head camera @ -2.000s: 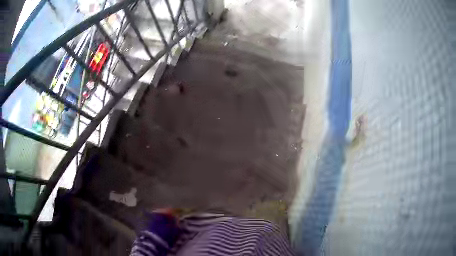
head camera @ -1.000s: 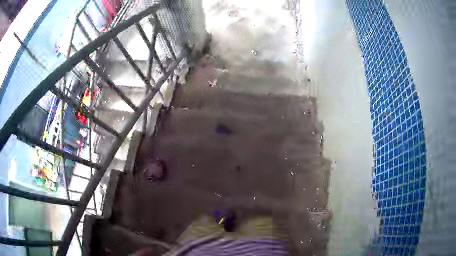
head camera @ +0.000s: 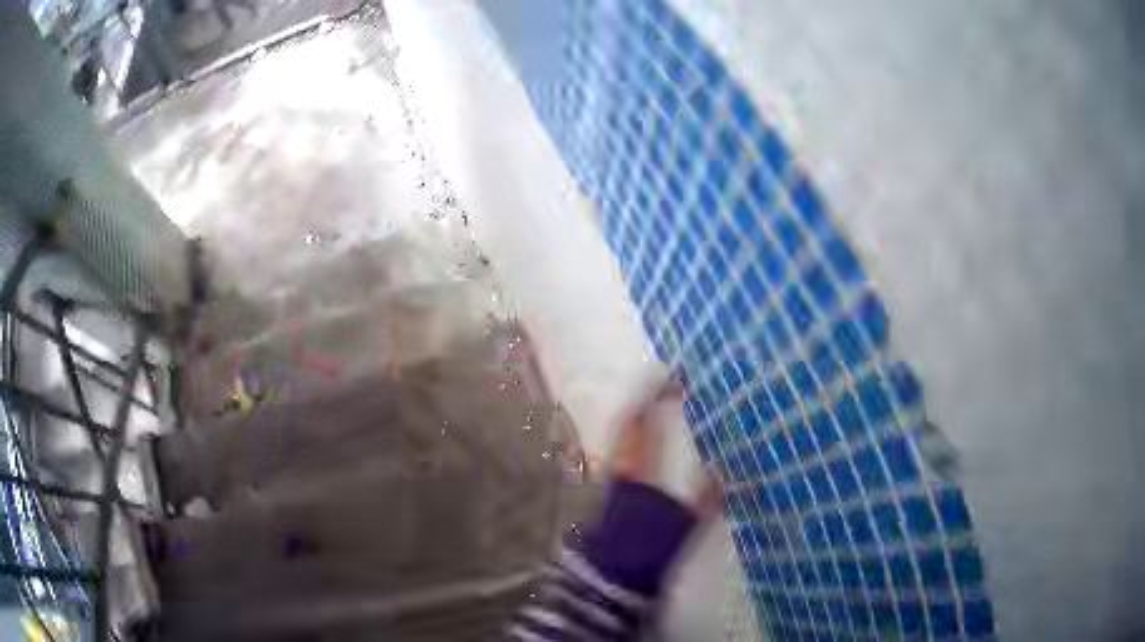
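My right hand point(head camera: 643, 433), blurred, is low and right of centre, close to the white lower part of the stairwell wall point(head camera: 502, 126). A purple cuff and a striped purple-and-white sleeve show below it. I cannot tell whether the fingers touch the wall or whether they are apart. No object shows in the hand. My left hand is not in view. The blurred grey-brown stairs point(head camera: 364, 527) lie in front of me.
A blue mosaic band point(head camera: 804, 376) runs along the wall on the right. The dark metal balustrade point(head camera: 107, 483) is at the lower left, below a grey-green pillar point(head camera: 88, 176). A bright, stained landing point(head camera: 276, 163) lies at the top left.
The view has turned, so the landing and balustrade sit further left and the blue band leans across the centre right. My right hand and purple cuff now show beside the wall.
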